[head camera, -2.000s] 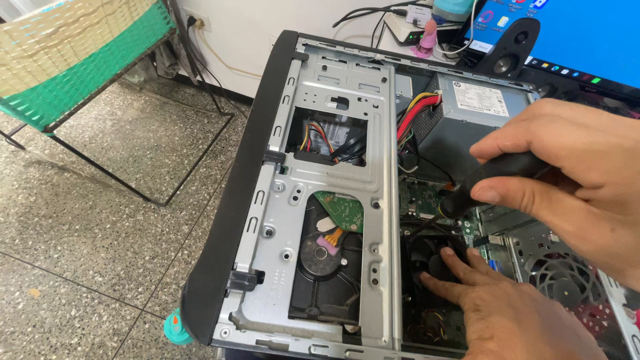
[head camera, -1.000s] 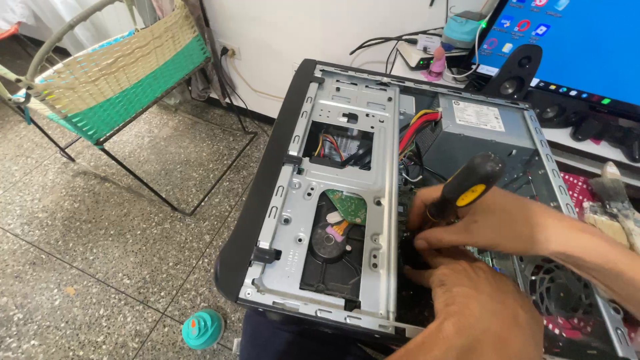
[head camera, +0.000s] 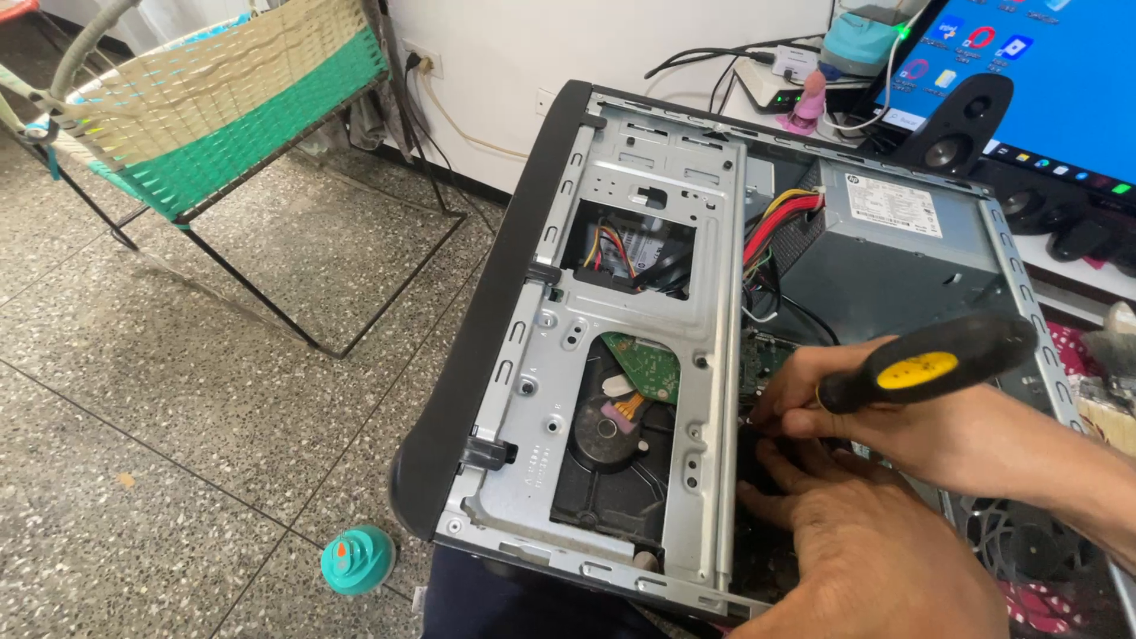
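Observation:
An open desktop computer case (head camera: 723, 373) lies on its side, partly above dark-clothed legs. My right hand (head camera: 852, 426) holds a screwdriver (head camera: 932, 359) with a black and yellow handle, tilted so that its shaft end points down-left into the case; the tip is hidden by my fingers. Just below, my left hand (head camera: 874, 541) reaches into the case beside the metal drive cage, its fingers over a dark part and their tips partly hidden. A hard drive (head camera: 608, 435) shows through the cage opening. The power supply (head camera: 887, 240) sits at the far side, with coloured cables (head camera: 781, 226).
A woven chair (head camera: 240, 115) stands at the left on the speckled floor. A teal lidded container (head camera: 357, 559) is beside the case. Behind are a monitor (head camera: 1047, 80), a speaker (head camera: 972, 124) and a white box with cables (head camera: 763, 93). A round fan grille (head camera: 1021, 541) lies at lower right.
My right hand has moved down toward my left hand, and the screwdriver's handle has tipped over to the right. Two seconds ago my left fingers rested on a black fan in the case.

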